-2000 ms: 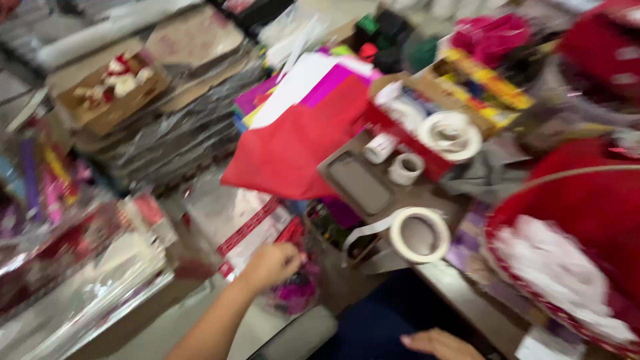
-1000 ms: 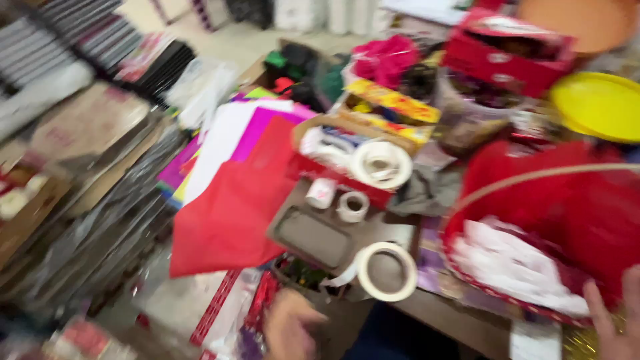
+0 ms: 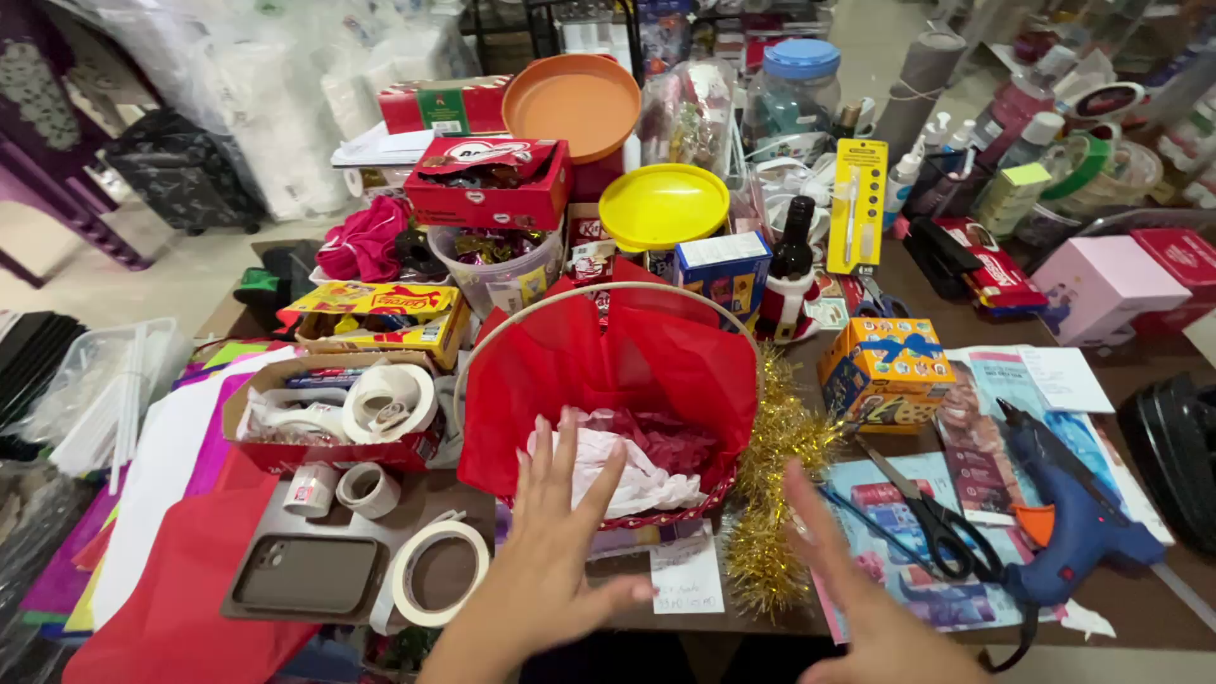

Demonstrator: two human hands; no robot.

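Observation:
A red basket with a pale hoop handle stands at the middle, lined with red paper. Crumpled white tissue paper and dark red shredded filler lie inside. My left hand hovers with spread fingers over the basket's near left side, overlapping the white tissue in view; contact cannot be told. At the lower right my right hand is spread and holds nothing, nearest to the gold tinsel garland. Black-handled scissors and a blue glue gun lie to its right.
Left of the basket are a roll of masking tape, a phone case, a box of tape rolls and red sheets. Behind it stand a yellow lid and a red box. An orange box with a blue ribbon stands at right.
The view has swung right, bringing the basket to the middle. My left hand, earlier near the red ribbon and clear bags, is now by the basket. My right hand is now beside the tinsel.

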